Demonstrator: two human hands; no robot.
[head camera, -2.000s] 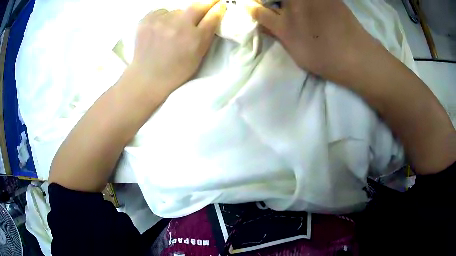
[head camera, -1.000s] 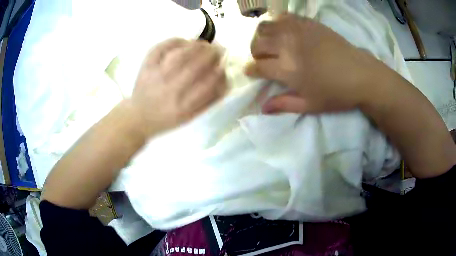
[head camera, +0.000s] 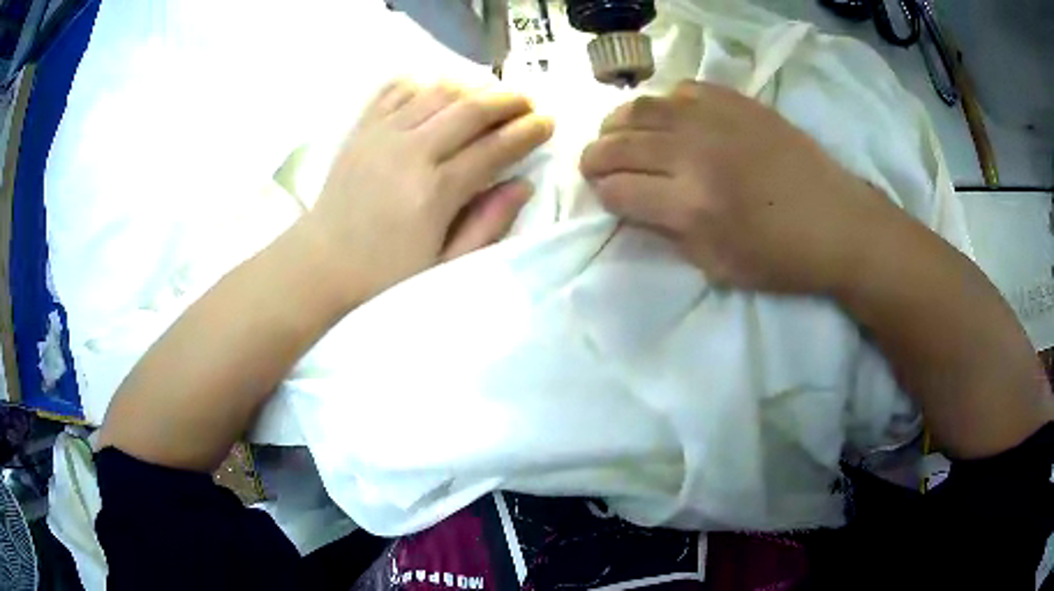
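A large white fabric garment piece fills the middle and hangs over the front edge towards the lap. My left hand lies on the cloth left of centre, fingers pointing right, thumb below them. My right hand has its fingers curled on the gathered cloth right of centre. Cloth folds run between the two hands. Just above them is the sewing machine's ribbed tension knob on a dark stem. The needle area beside it is washed out by bright light.
At the upper right lie black-handled shears and a tool with a brown wooden shaft. A blue-covered surface runs along the left edge. Part of a fan shows at the lower left. The printed maroon apron is below the cloth.
Both hands have come down from the top edge towards me, with the cloth between them. The tension knob and dark stem now show fully. The left thumb now shows below its fingers.
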